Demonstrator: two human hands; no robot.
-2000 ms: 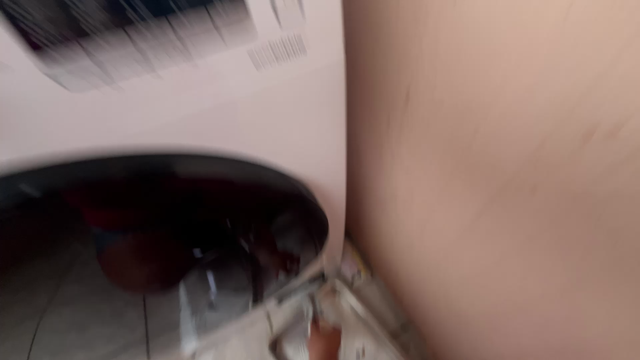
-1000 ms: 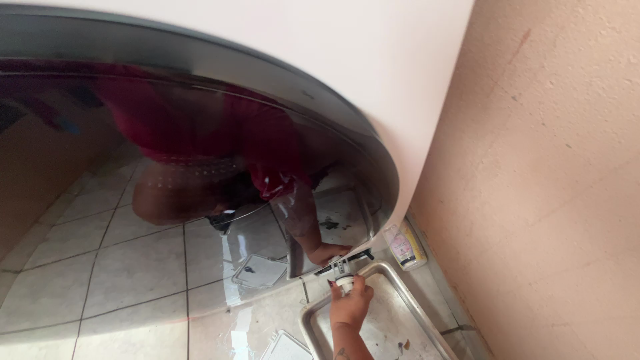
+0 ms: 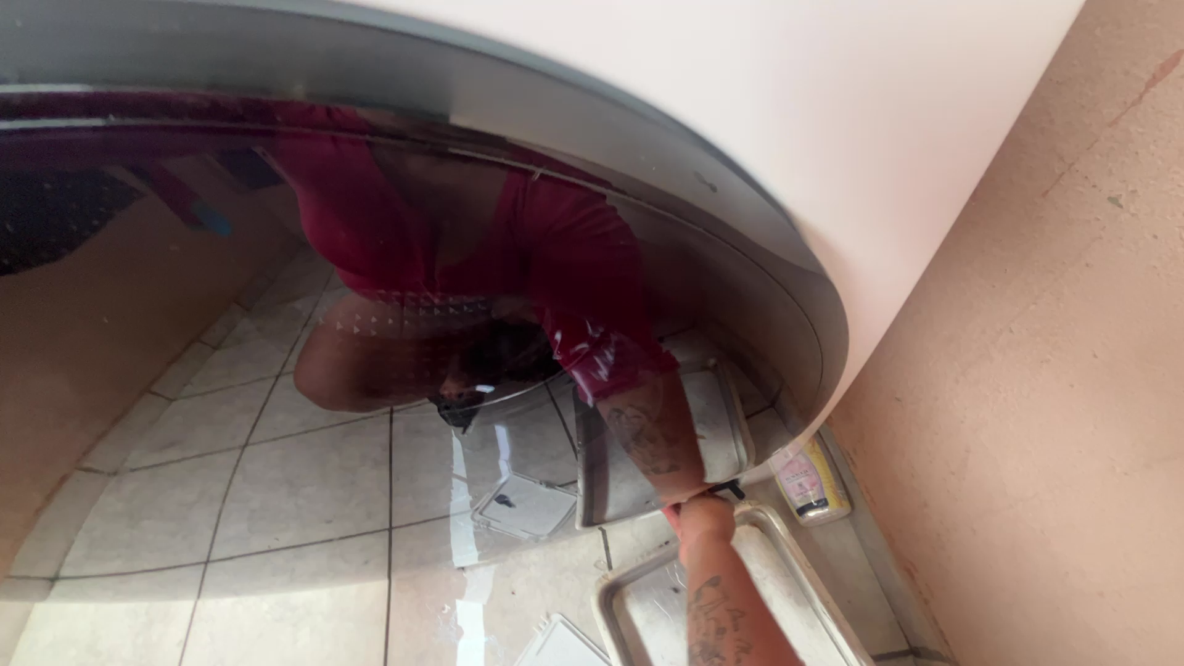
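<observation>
My right hand (image 3: 708,523) reaches down to the lower right of the washing machine's round dark door (image 3: 444,305); its fingers are mostly hidden under the door's edge. A small black part (image 3: 729,488) shows just beyond the hand; whether the hand grips it is unclear. Beneath the forearm lies a shallow metal tray (image 3: 638,601) on the tiled floor. Left of the tray is a white plastic cover (image 3: 562,645), partly cut off by the frame. My left hand is out of view. The glossy door reflects a person in a dark red top, the arm and the tray.
A plastic bottle (image 3: 812,486) with a pink and yellow label stands between the machine and the beige wall (image 3: 1045,370). The machine's white front (image 3: 888,111) fills the top right. Pale floor tiles (image 3: 305,620) with dark joints extend at left.
The view has moved closer to the door. One second ago my right hand held a small whitish object over the tray; now its fingers are hidden at the machine's lower edge.
</observation>
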